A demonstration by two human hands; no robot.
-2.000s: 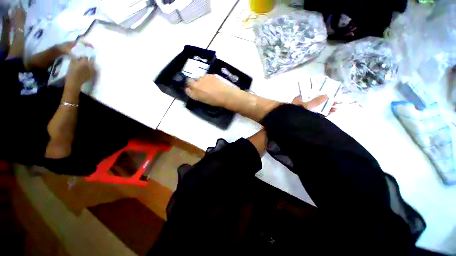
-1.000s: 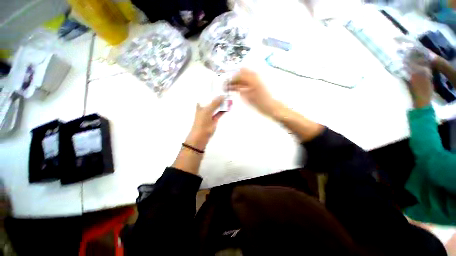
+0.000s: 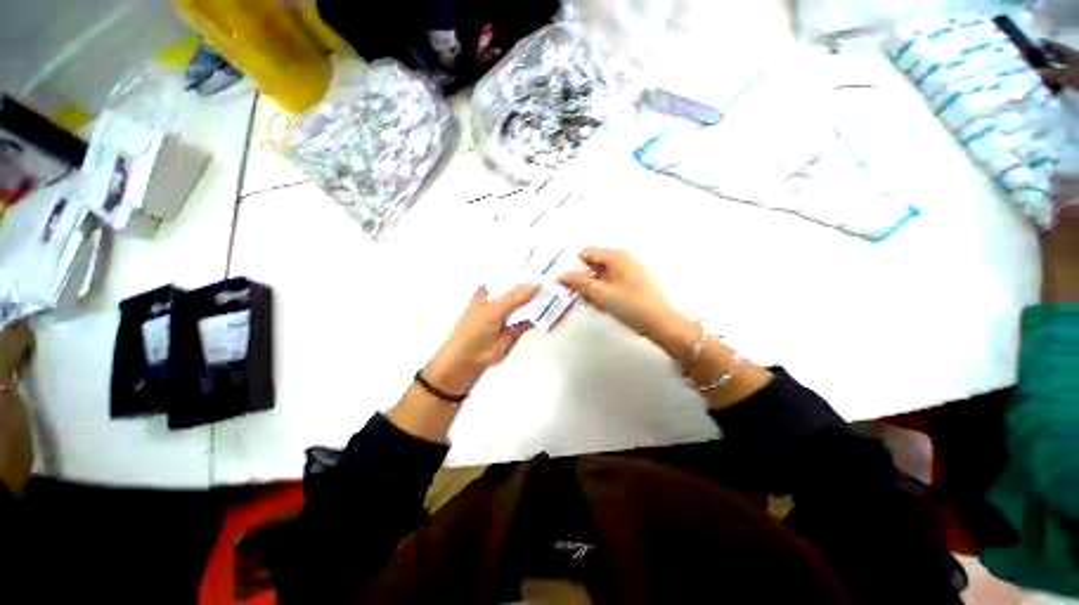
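Note:
Several white insert cards (image 3: 549,298) with dark bars are fanned between my two hands, above the table. My left hand (image 3: 488,327) holds them from the left. The fingers of my right hand (image 3: 615,288) are at the cards' right edge. A few white cards with dark lines (image 3: 554,203) lie on the table beyond my hands. Two black inner trays (image 3: 223,353) lie side by side at the left, each with a white card and a cable at its far end.
Two clear bags of small parts (image 3: 376,140) lie at the back, with a yellow roll (image 3: 263,53) beside them. A flat bag with a blue edge (image 3: 781,177) and a wrapped bundle (image 3: 988,101) lie right. White boxes (image 3: 124,177) stand left. People's arms show at both sides.
Both hands have moved slightly down and right, and the cards are now fanned out between them. The view has shifted and the two trays were left on the table after the earliest frame.

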